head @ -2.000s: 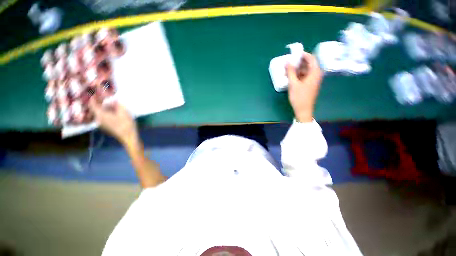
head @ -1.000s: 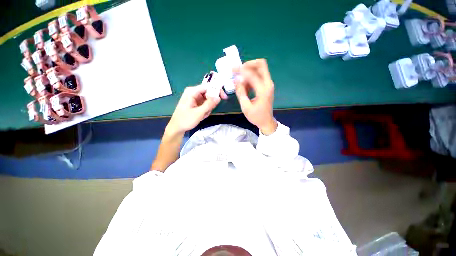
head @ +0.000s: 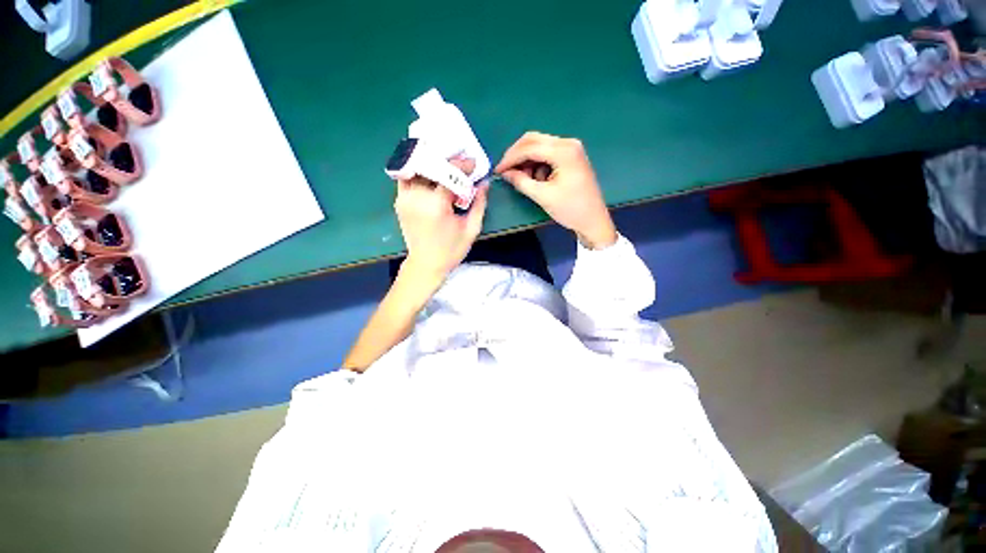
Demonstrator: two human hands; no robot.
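My left hand (head: 435,225) holds a smartwatch (head: 403,154) with a dark screen and a white display stand (head: 445,130) together, above the green bench near its front edge. The screen faces up and left. A bit of pink strap and a small printed label (head: 463,186) show beside the stand. My right hand (head: 564,192) is just right of them, its thumb and index fingertips pinched at the stand's right edge. What they pinch, if anything, is too small to tell.
Rows of pink-strapped watches (head: 111,230) lie on a white sheet (head: 232,184) at left. Empty white stands (head: 676,41) and loaded stands (head: 849,89) are at right. A red stool (head: 757,243) and clear plastic bag (head: 870,497) are below.
My left hand went from the watch rows to the middle and now grips watch and stand together. My right hand brought the stand from the right, and its fingers have closed to a pinch.
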